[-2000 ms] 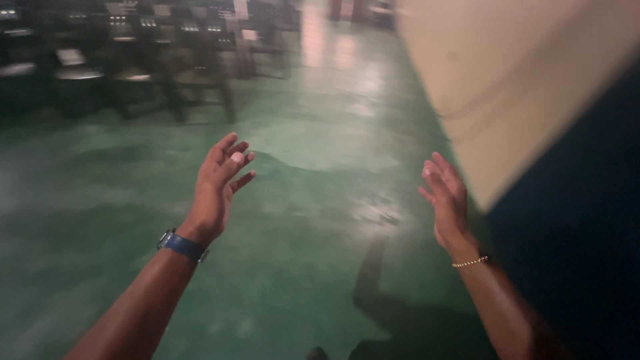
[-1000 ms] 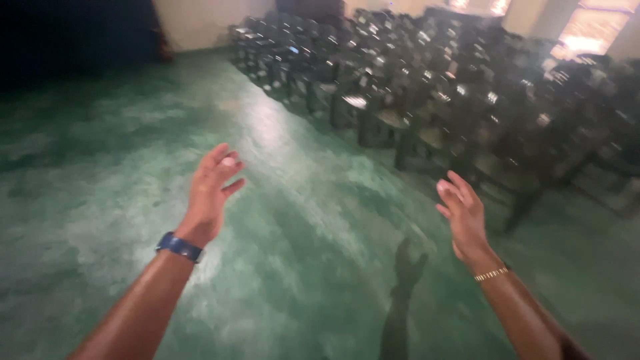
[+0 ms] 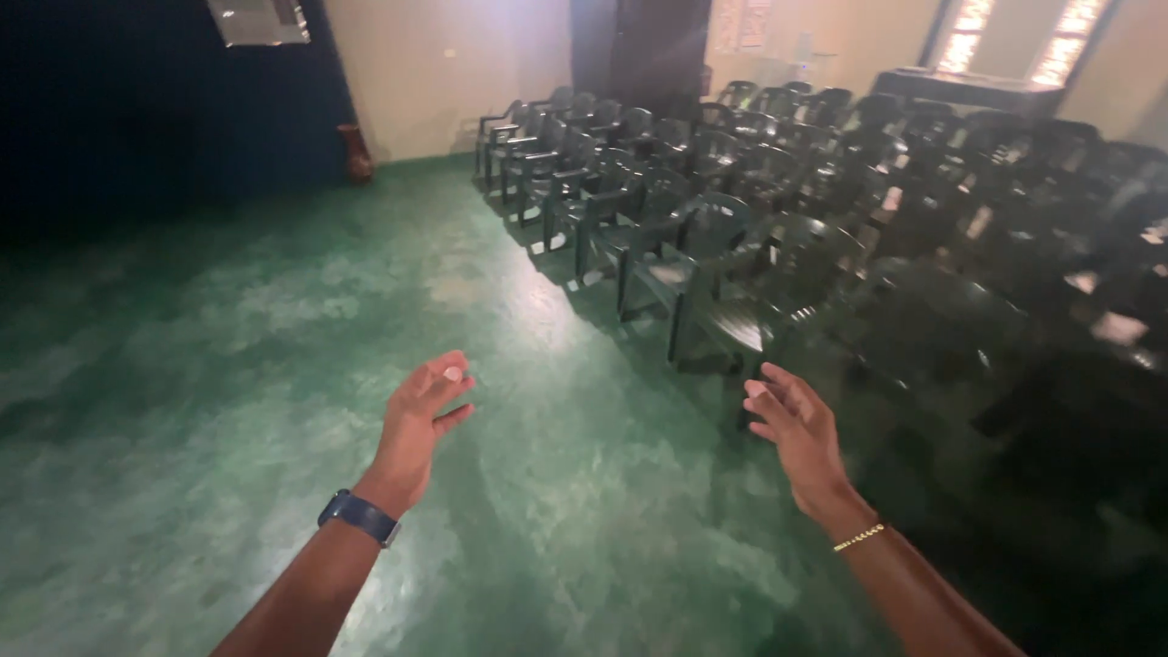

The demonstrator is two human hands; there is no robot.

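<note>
My left hand (image 3: 422, 424) is raised over the green floor (image 3: 274, 365) with its fingers loosely bent and apart, holding nothing. A dark blue watch band (image 3: 359, 518) circles that wrist. Level with it on the right, my right hand (image 3: 798, 433) holds nothing either, its fingers curved and slightly spread. A gold bracelet (image 3: 859, 537) is on the right wrist. Rows of dark green plastic armchairs (image 3: 716, 228) stand ahead and to the right; the nearest ones lie beyond my right hand in the view, and neither hand appears to touch them.
A dark blue surface (image 3: 164, 109) fills the far left, with a reddish-brown vase (image 3: 355, 153) at its edge. Behind the chairs are a pale wall (image 3: 447, 82), a dark door-like panel (image 3: 662, 55), a dark table (image 3: 967, 89) and lit patterned windows (image 3: 1068, 41).
The view has swung widely, bringing the chair rows to the right and the vase and back wall into sight. Both hands stay raised, apart and empty.
</note>
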